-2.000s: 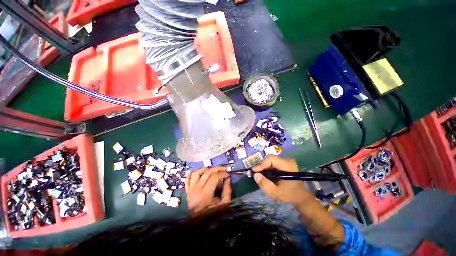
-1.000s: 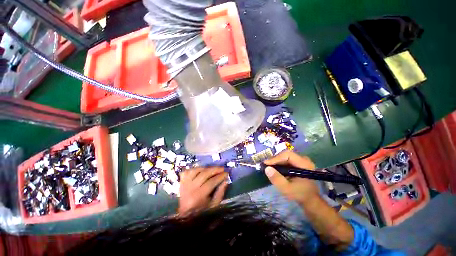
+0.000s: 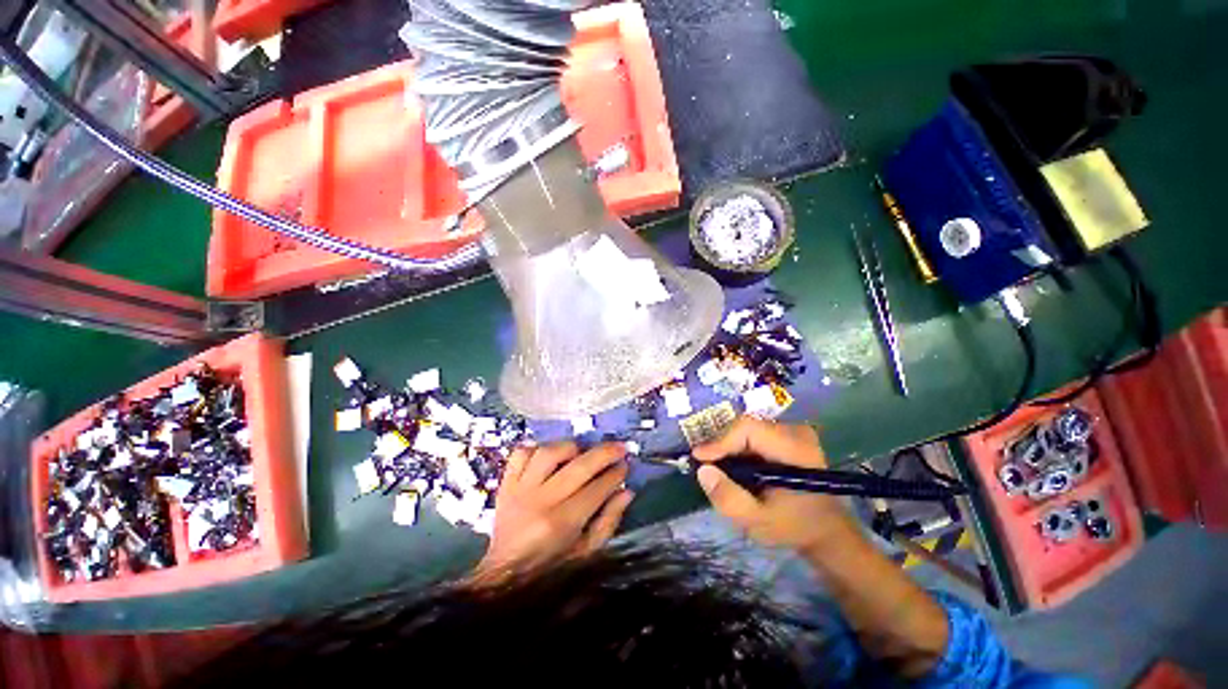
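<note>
My right hand [image 3: 774, 491] grips a black soldering iron [image 3: 848, 479] like a pen, its thin tip pointing left toward my left fingertips. My left hand [image 3: 555, 501] rests palm down at the near edge of the blue pad [image 3: 626, 428], fingertips beside the iron's tip. A tiny light part shows at the fingertips; I cannot tell if the fingers hold it. A tan gridded piece [image 3: 707, 423] lies just above the iron tip. Small white-and-black assemblies [image 3: 438, 444] lie loose left of the hood, and a second pile [image 3: 754, 353] lies right of it.
A cloudy extractor hood [image 3: 606, 323] hangs over the pad. A round dish [image 3: 741, 229], tweezers [image 3: 882, 310] and blue soldering station [image 3: 959, 209] with yellow sponge [image 3: 1095, 198] stand right. A full salmon tray [image 3: 280, 458] is left, a compartment tray [image 3: 364, 162] behind, a metal-parts tray [image 3: 1064, 572] lower right.
The view has shifted, so the bench sits further right than at first. My left hand has moved slightly right toward the iron's tip since a second ago. The iron stays in my right hand.
</note>
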